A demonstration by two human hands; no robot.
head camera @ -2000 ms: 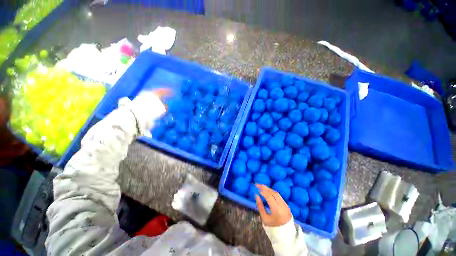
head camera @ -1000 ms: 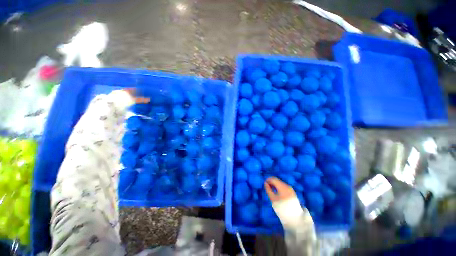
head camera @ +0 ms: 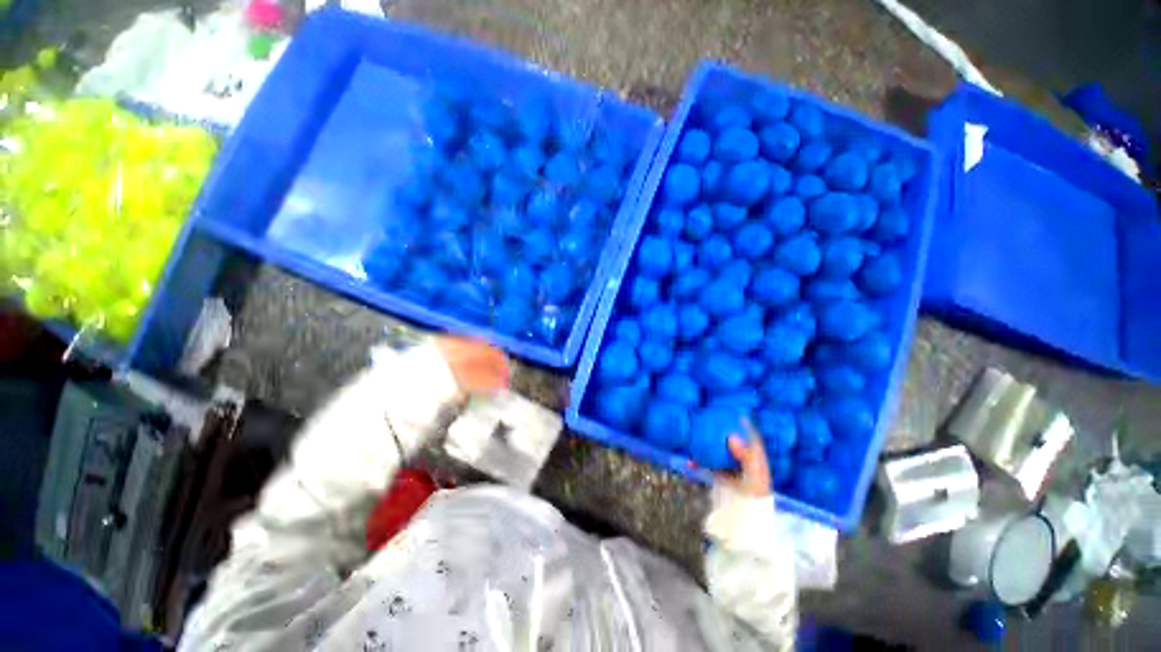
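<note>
My left hand (head camera: 474, 364) is at the upper left edge of the open bag stack (head camera: 504, 437), at the bench edge; its fingers are blurred. My right hand (head camera: 751, 461) is at the near edge of the bulk ball crate (head camera: 907, 369), with thumb and fingers around a blue ball (head camera: 718, 437). The bulk crate is heaped with matte blue balls. Left of it, the finished-goods crate (head camera: 295, 121) holds glossy bagged balls on its right side; its left part shows bare floor.
Yellow-green bagged items (head camera: 96, 210) lie far left. An empty blue crate (head camera: 1031, 248) is at the right. Spare bag bundles (head camera: 931, 493), a white mug (head camera: 1022, 558) and a loose blue ball (head camera: 983, 620) are at the lower right. A grey metal box (head camera: 108, 490) is lower left, a red stool (head camera: 401, 507) below.
My left hand has moved out of the finished-goods crate, down to the bag stack. My right hand remains at the bulk crate's near side, now around a ball. The view has shifted and turned.
</note>
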